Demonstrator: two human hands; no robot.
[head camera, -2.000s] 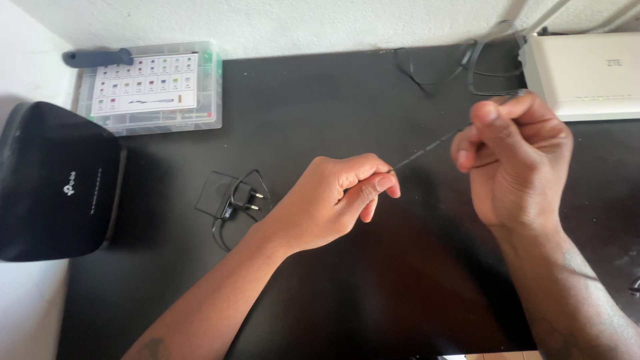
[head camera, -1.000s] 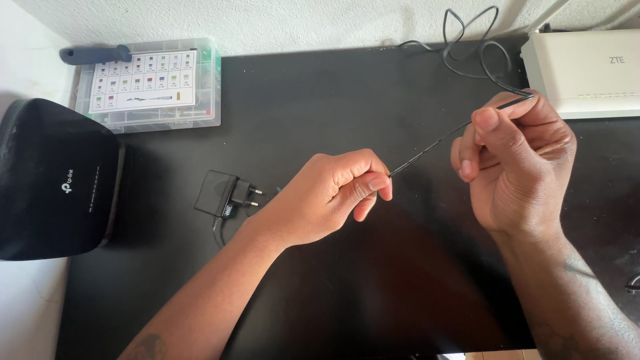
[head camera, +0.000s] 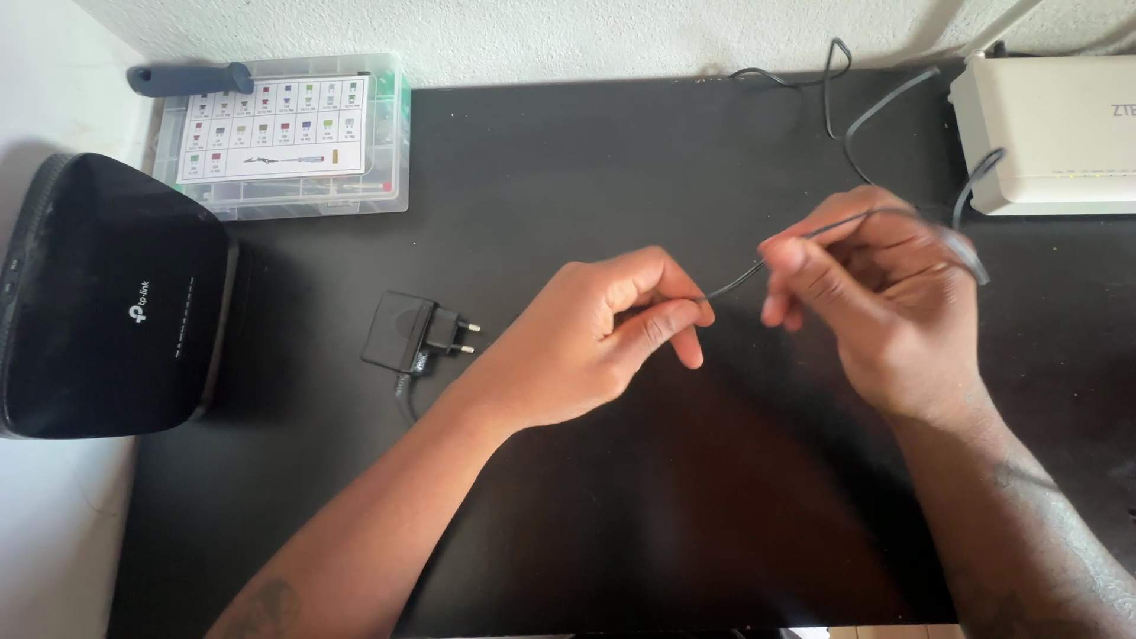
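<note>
A thin black cable (head camera: 735, 282) runs between my two hands above the dark table. My left hand (head camera: 612, 342) pinches it between thumb and fingers near the middle of the view. To the right, my right hand (head camera: 874, 302) holds the same cable between thumb and fingertips, and a blurred stretch of it passes over the back of that hand. Loose loops of the cable lie behind, toward the wall. A black power adapter (head camera: 399, 333) with a two-pin plug rests on the table left of my left hand, its cord partly hidden by my forearm.
A black TP-Link router (head camera: 115, 302) stands at the left. Behind it, a clear plastic organizer case (head camera: 386, 177) bears a printed chart, with a dark blue handle (head camera: 191, 80) on top. A white ZTE router (head camera: 1047, 133) sits at the back right against the wall.
My right hand has moved closer to my left, and the cable between them spans a shorter gap. The loops near the wall have shifted. My left hand is nearly where it was.
</note>
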